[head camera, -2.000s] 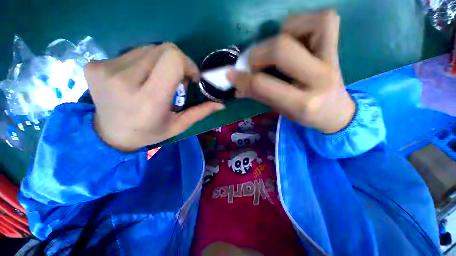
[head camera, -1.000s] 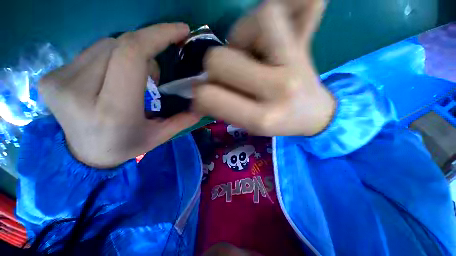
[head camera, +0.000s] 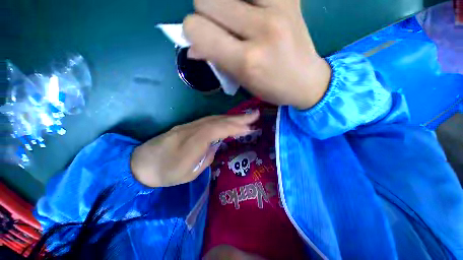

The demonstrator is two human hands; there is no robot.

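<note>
The round black unit (head camera: 199,75) lies on the green bench, its glossy face up, its upper right part hidden by my right hand and the cloth. My right hand (head camera: 254,48) grips a white wiping cloth (head camera: 174,33); one corner sticks out left of the fingers and another part hangs over the unit's right side. My left hand (head camera: 185,147) is off the unit, low in front of my shirt, slightly blurred. A thin pale film (head camera: 205,157) shows under its palm, mostly hidden.
A heap of clear films with blue-and-white tabs (head camera: 48,104) lies on the green bench (head camera: 127,56) at left. Red racks (head camera: 18,216) are at lower left. A blue surface (head camera: 406,63) lies beyond the bench edge at right.
My left hand has let go of the unit and moved down towards my body. The unit now rests on the bench. My right hand has moved up a little with the cloth.
</note>
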